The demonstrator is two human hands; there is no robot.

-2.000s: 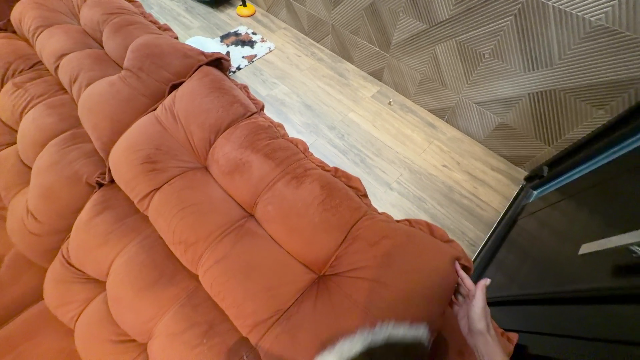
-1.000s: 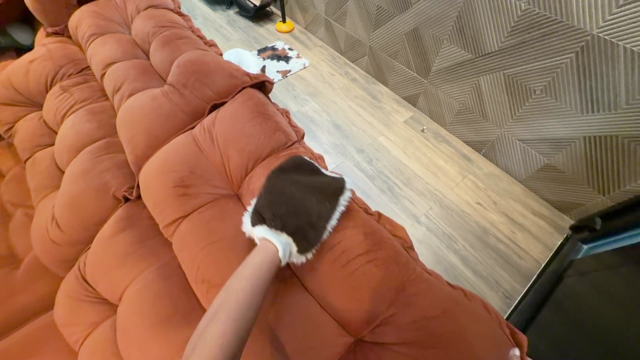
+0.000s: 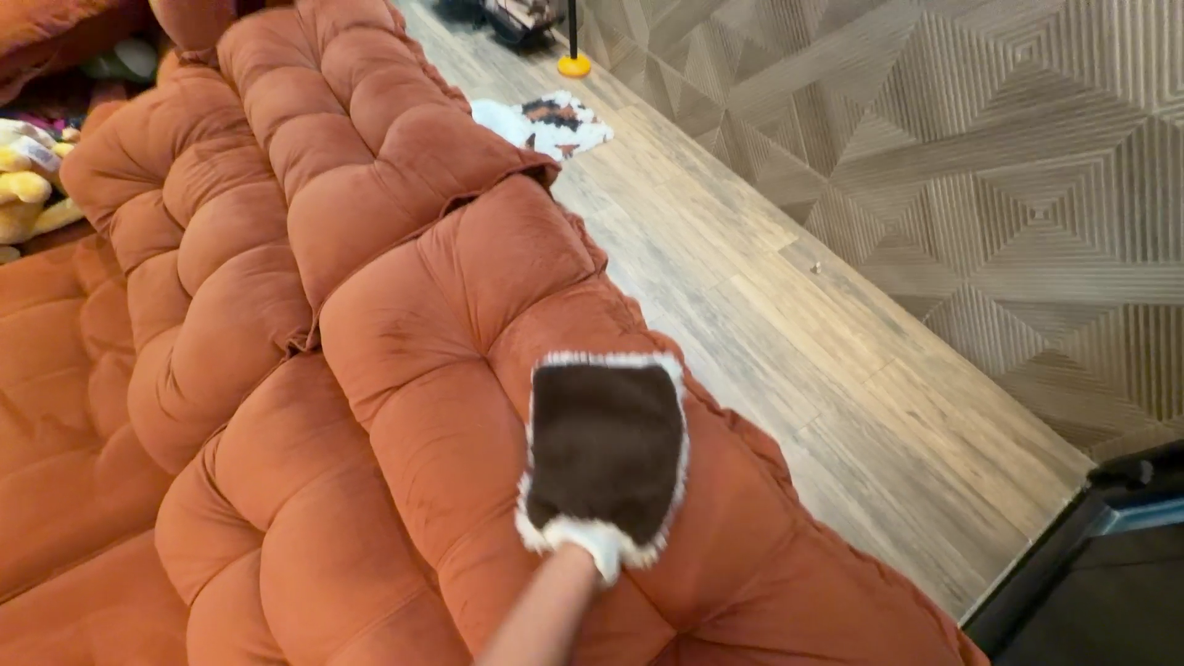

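My left hand [image 3: 606, 453] is inside a cleaning mitt with a dark brown flat back and a white fluffy edge. The mitt [image 3: 610, 435] lies against the tufted rust-orange sofa cushion [image 3: 435, 435], near the side that faces the floor. A white cuff circles the wrist, and the bare forearm comes up from the bottom of the view. The mitt hides my fingers, so their pose does not show. My right hand is out of view. Slightly darker patches mark the cushion to the upper left of the mitt.
A wood-look floor [image 3: 740, 287] runs between the sofa and a geometric-patterned wall [image 3: 1027, 213]. On it lie a small spotted mat [image 3: 569, 129] and a pole with a yellow base [image 3: 574, 66]. Yellow plush toys [image 3: 28, 194] rest at the left; a black furniture edge [image 3: 1027, 564] is at lower right.
The mitted left hand has moved down the cushion from its place one second ago. My right hand, at the cushion's right end two seconds ago, has left the view. The view has shifted.
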